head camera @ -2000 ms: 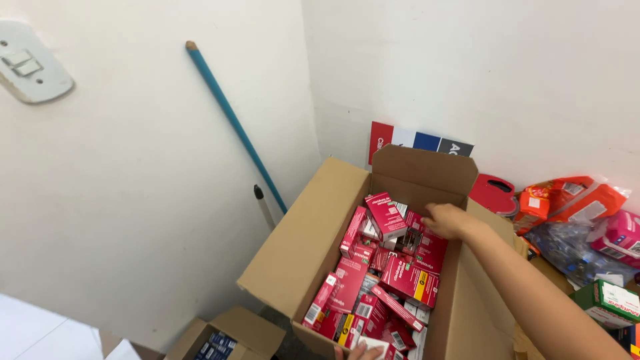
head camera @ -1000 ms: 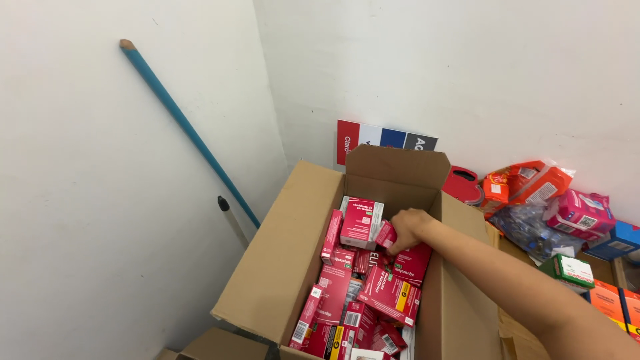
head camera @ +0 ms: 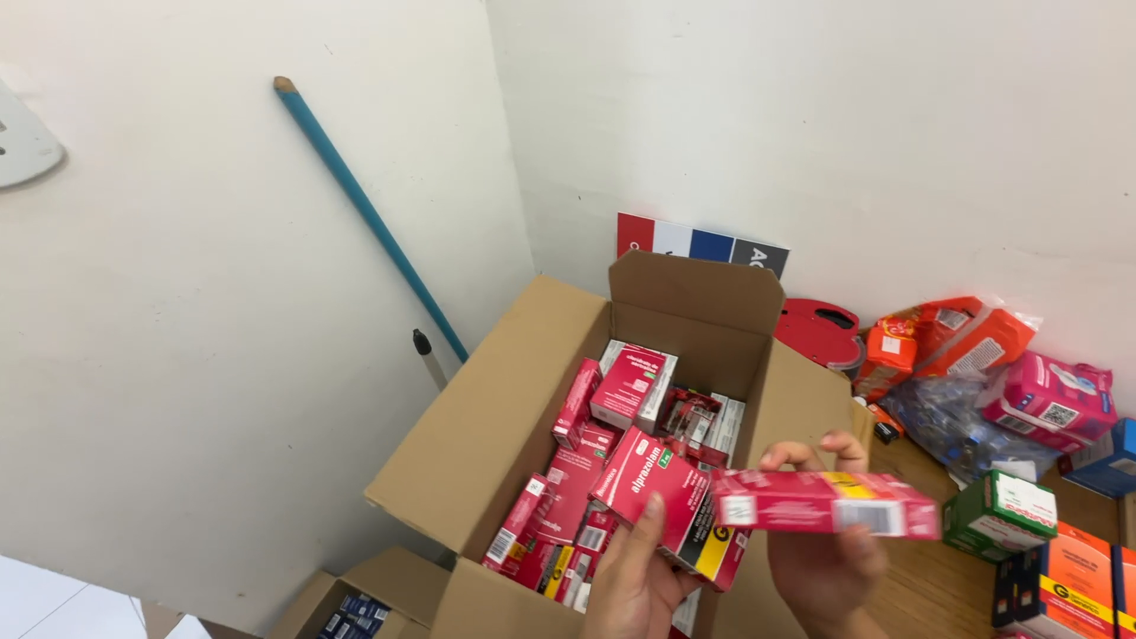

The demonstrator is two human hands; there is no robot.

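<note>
My left hand (head camera: 635, 568), at the lower middle, grips a red medicine box (head camera: 670, 497) with a black and yellow band, tilted over the open cardboard carton (head camera: 497, 390). To its right, my right hand (head camera: 821, 541) holds another red medicine box (head camera: 825, 504) by its long edges, narrow side with a barcode toward me; it is slightly blurred. Beneath them the carton holds many red and white medicine boxes (head camera: 632, 382), piled at different angles. The lower part of the pile is partly hidden by my hands.
A smaller carton (head camera: 390, 586) with dark blue boxes sits lower left. A blue pole (head camera: 373, 217) leans on the wall. On the wooden surface at right are an orange bag (head camera: 976, 333), a pink pack (head camera: 1052, 399), a green-and-white box (head camera: 998, 515) and orange boxes (head camera: 1078, 577).
My right hand has come up out of the carton and now holds a red box. My left hand, out of sight one second ago, is in view with another red box.
</note>
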